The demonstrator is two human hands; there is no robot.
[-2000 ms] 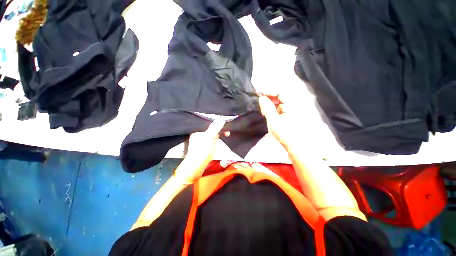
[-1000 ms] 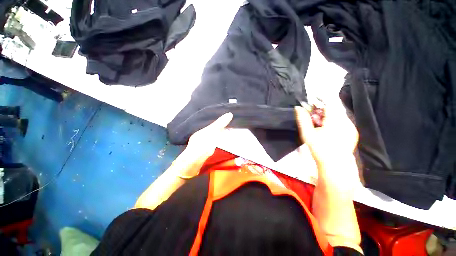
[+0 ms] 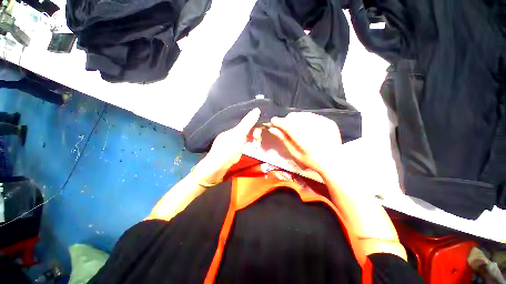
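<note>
A dark navy garment [image 3: 266,72] lies on the white table in front of me, with its hem band, marked by a thin pale line, near the table edge. A tiny white tab sits on the band. My left hand [image 3: 236,141] holds the hem band from the front, thumb on top. My right hand [image 3: 305,136] is close beside it, fingers bent at the band's lower edge. Something small shows between the right fingertips, too blurred to name. Both hands are overexposed, so fine finger detail is hidden.
A dark garment heap [image 3: 130,41] lies at the upper left of the white table [image 3: 147,102]. A larger dark garment [image 3: 455,105] lies at the right. A red stool [image 3: 444,258] stands under the table edge at the lower right. Blue floor [image 3: 111,161] and a pale green sack [image 3: 86,260] show at the left.
My right hand has moved left from the garment's right side to beside my left hand. The band's right end is now uncovered. The view has also turned since the oldest frame.
</note>
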